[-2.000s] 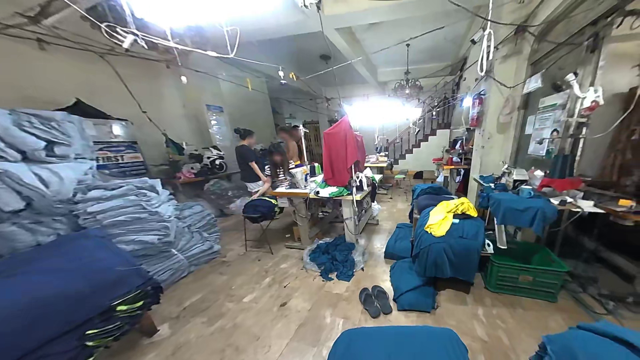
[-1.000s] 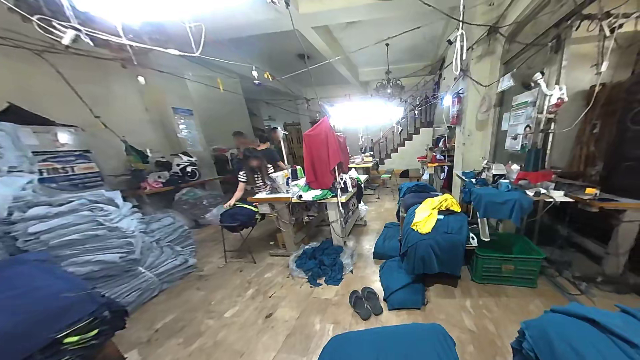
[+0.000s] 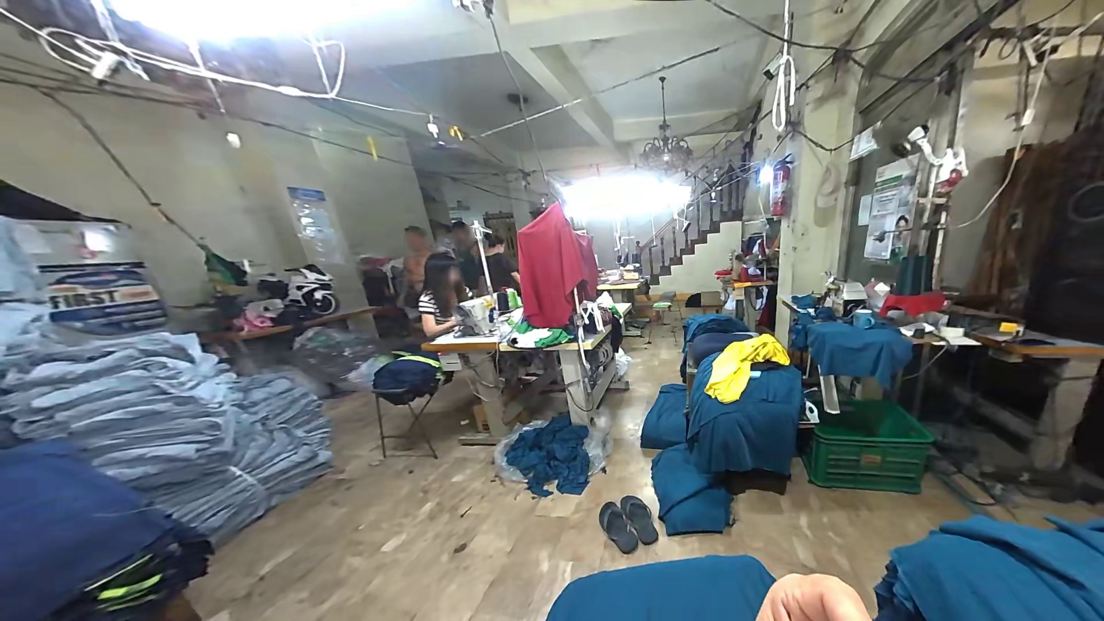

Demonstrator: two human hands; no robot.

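Observation:
Only part of my right hand (image 3: 812,597) shows, at the bottom edge right of the middle, with its fingers mostly cut off. It overlaps the right end of a teal cloth pile (image 3: 668,591); whether it touches the cloth or holds anything cannot be told. Just right of the hand lies another heap of folded teal fabric (image 3: 996,569). My left hand is out of view. Beyond the near pile, a pair of dark flip-flops (image 3: 629,524) rests on the floor, beside teal cloth bundles (image 3: 690,492).
Grey fabric stacks (image 3: 129,405) and a navy pile (image 3: 73,535) stand at left. A stool (image 3: 405,423) bears dark cloth near a sewing table (image 3: 466,343), where a person sits. Several people are behind it. A yellow cloth (image 3: 743,366) tops teal bundles beside a green crate (image 3: 867,448).
My right hand has come into view at the bottom edge. The person by the stool no longer reaches toward its dark cloth and sits at the sewing table.

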